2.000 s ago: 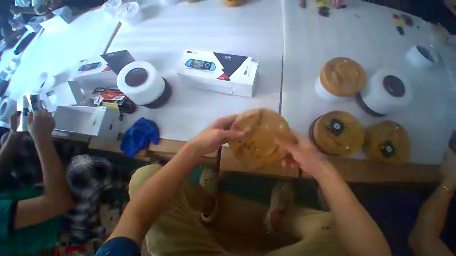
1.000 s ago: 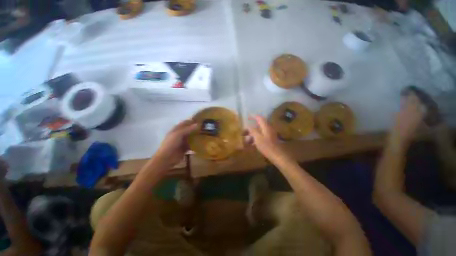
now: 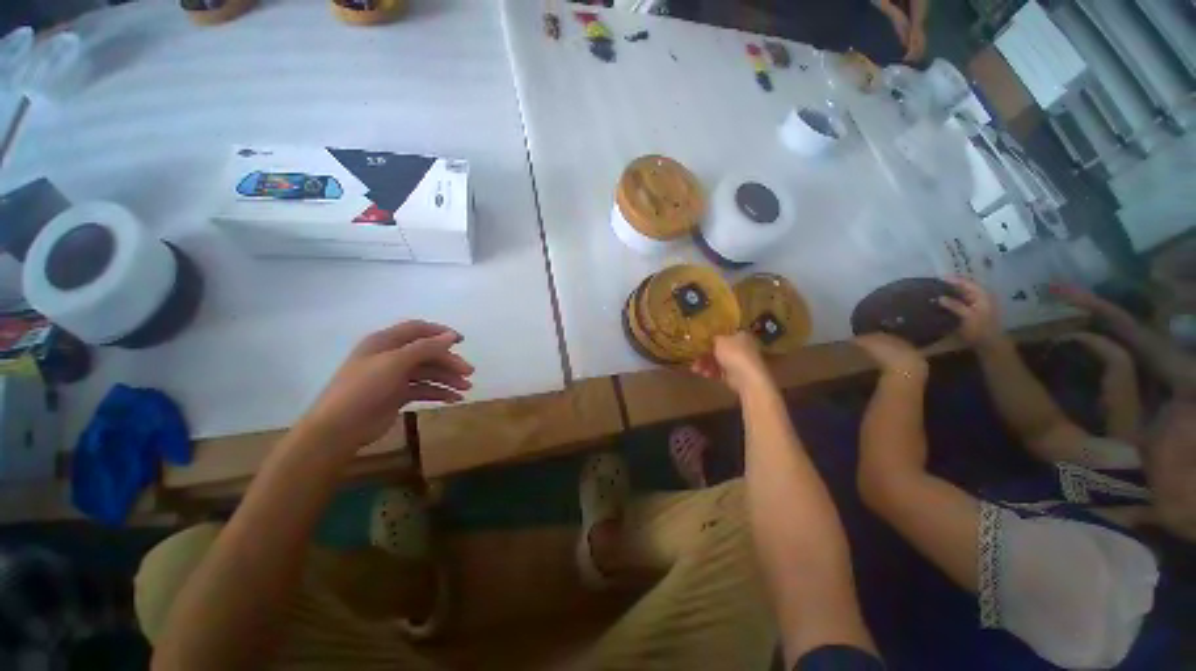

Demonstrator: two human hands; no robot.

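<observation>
A light wood-grain base shell (image 3: 702, 299), hollow side up with a small black square module with a pale centre, lies on top of stacked shells (image 3: 639, 330) near the bench edge. My right hand (image 3: 735, 357) grips its near rim. Another light wood-grain shell (image 3: 787, 304) with a black module lies close at its right. My left hand (image 3: 400, 372) is empty over the bench to the left, its fingers apart and slightly bent.
A retail carton (image 3: 348, 210), a white cylinder (image 3: 99, 273) and a blue cloth (image 3: 129, 452) lie left. Behind the stack are a tan-topped white cylinder (image 3: 660, 199) and another white cylinder (image 3: 745, 216). At right, a person's hands hold a dark shell (image 3: 905, 311). A white tub (image 3: 812, 130) stands beyond.
The view has turned right. The light shell has gone from my left hand onto the stack, with my right hand at its rim. My left hand is now empty.
</observation>
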